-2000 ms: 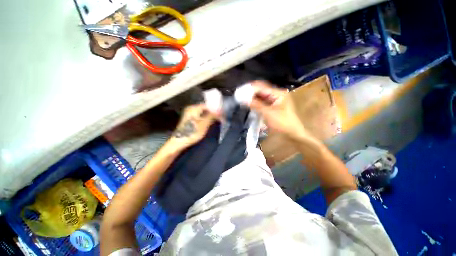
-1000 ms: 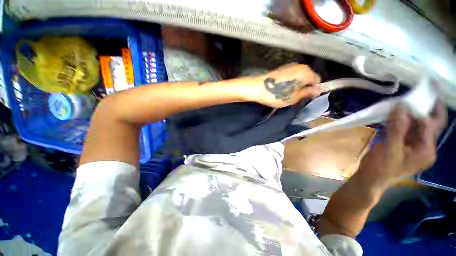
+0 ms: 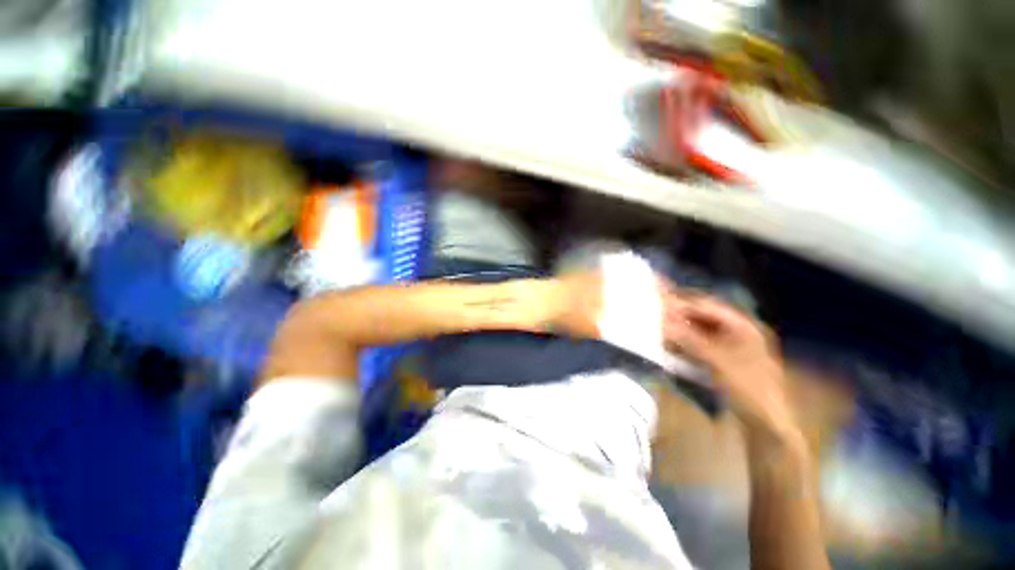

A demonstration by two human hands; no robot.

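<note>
The picture is blurred. Dark cloth (image 3: 518, 359) lies on my lap, below my left forearm. My left hand (image 3: 581, 303) is at its right end, with a white strip (image 3: 631, 303) across it; its fingers are hidden, so its grip does not show. My right hand (image 3: 726, 347) is beside it on the right, its bent fingers holding the strip's right edge. A dark end shows below the right fingers. The scissors (image 3: 707, 128), with red and yellow handles, lie blurred on the table.
The white table (image 3: 445, 84) runs across the top, its edge beyond my hands. A blue basket (image 3: 403, 228) at the left holds a yellow bag (image 3: 223, 184), a round pale-blue tub (image 3: 212, 265) and an orange-white packet (image 3: 337, 228). A brown surface (image 3: 696, 440) lies below my right hand.
My hands were spread wide with the white strip stretched between them; now my right hand has come left beside my left hand, and the strip lies across the left hand. The view has shifted.
</note>
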